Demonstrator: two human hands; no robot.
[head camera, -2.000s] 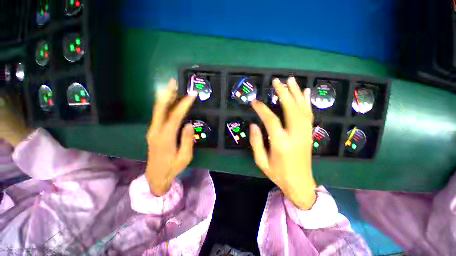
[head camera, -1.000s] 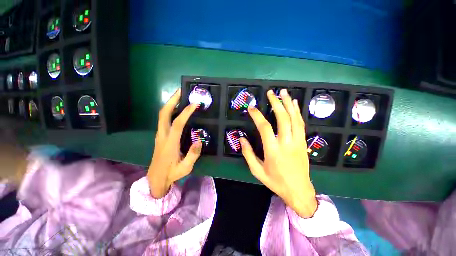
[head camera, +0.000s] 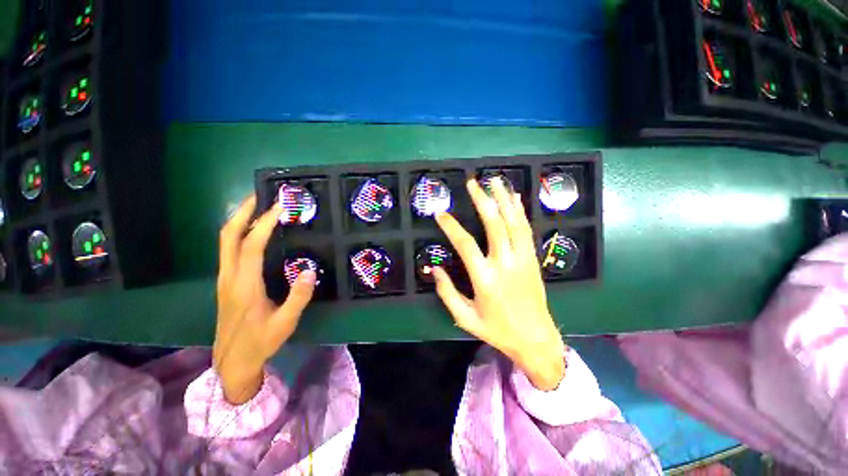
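A black foam tray [head camera: 335,232] with two rows of pockets lies in front of me, holding round gauges. My left hand [head camera: 251,297] is at its left end, fingers apart, fingertip on the top-left gauge [head camera: 298,206] and thumb at the gauge below. My right hand [head camera: 502,284] spreads over the tray, index fingertip at the third top gauge [head camera: 430,194], thumb at the one below. Its other fingers partly cover the fourth top gauge, and it hides the fourth bottom pocket. A bottom-right gauge [head camera: 560,252] shows a yellow pointer. Neither hand grips a gauge.
Black trays of gauges [head camera: 102,121] stand at left. A tray stack [head camera: 683,102] with gauges stands at back right. A blue mat [head camera: 390,65] lies behind the tray on the green bench [head camera: 688,223]. A pink sleeve [head camera: 809,325] of another person is at right.
The view has shifted, so the tray appears further left and the right tray stack shows more. My right hand has moved one column rightward along the tray. My left hand stays at its left end.
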